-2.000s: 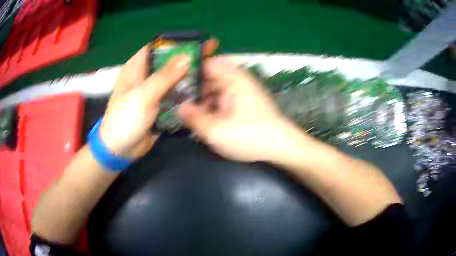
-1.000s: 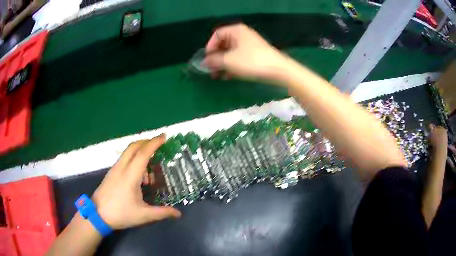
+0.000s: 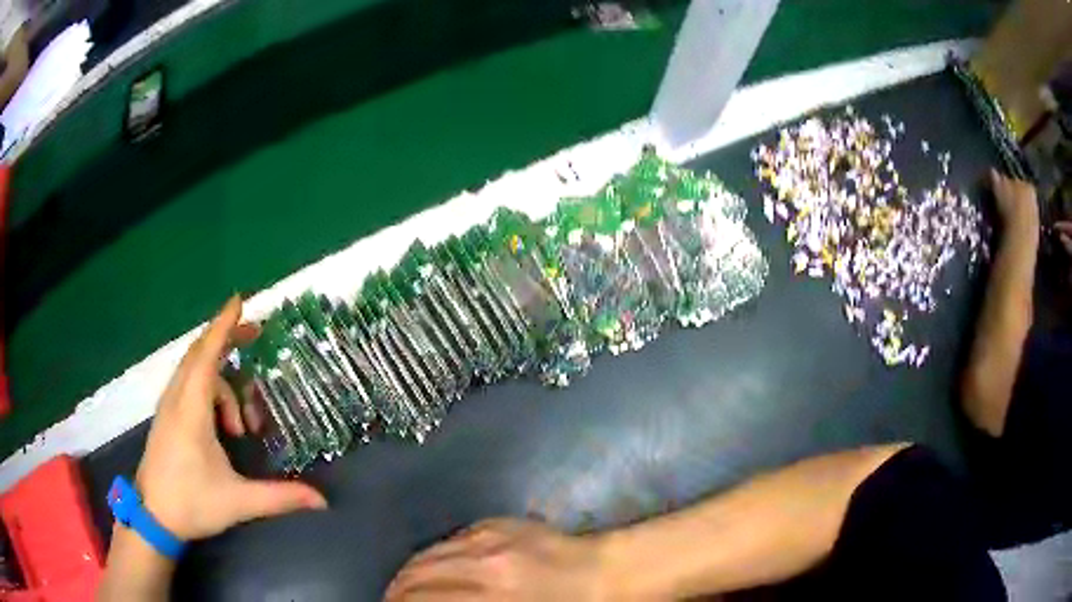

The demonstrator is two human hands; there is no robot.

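A long row of green circuit boards [image 3: 435, 323] leans on edge on the black bench mat along the white ledge. My left hand [image 3: 206, 435], with a blue wristband, is at the row's left end, fingers and thumb spread around the end boards; whether it grips one is unclear. My right hand [image 3: 506, 564] is low over the mat near the bottom edge, partly cut off. Its fingertips are hidden, so I cannot tell if it holds anything. An assembled unit [image 3: 145, 104] lies on the green conveyor belt [image 3: 353, 129].
A pile of small white and yellow components [image 3: 870, 223] lies at the right. Beyond it is a neighbouring person's arm [image 3: 1005, 306]. A grey metal post [image 3: 711, 71] rises by the white ledge [image 3: 118, 388]. A red tray [image 3: 53, 529] is at the lower left.
My right hand has come back from over the belt to the front of the mat. My left hand stays at the row's left end. The view has shifted right.
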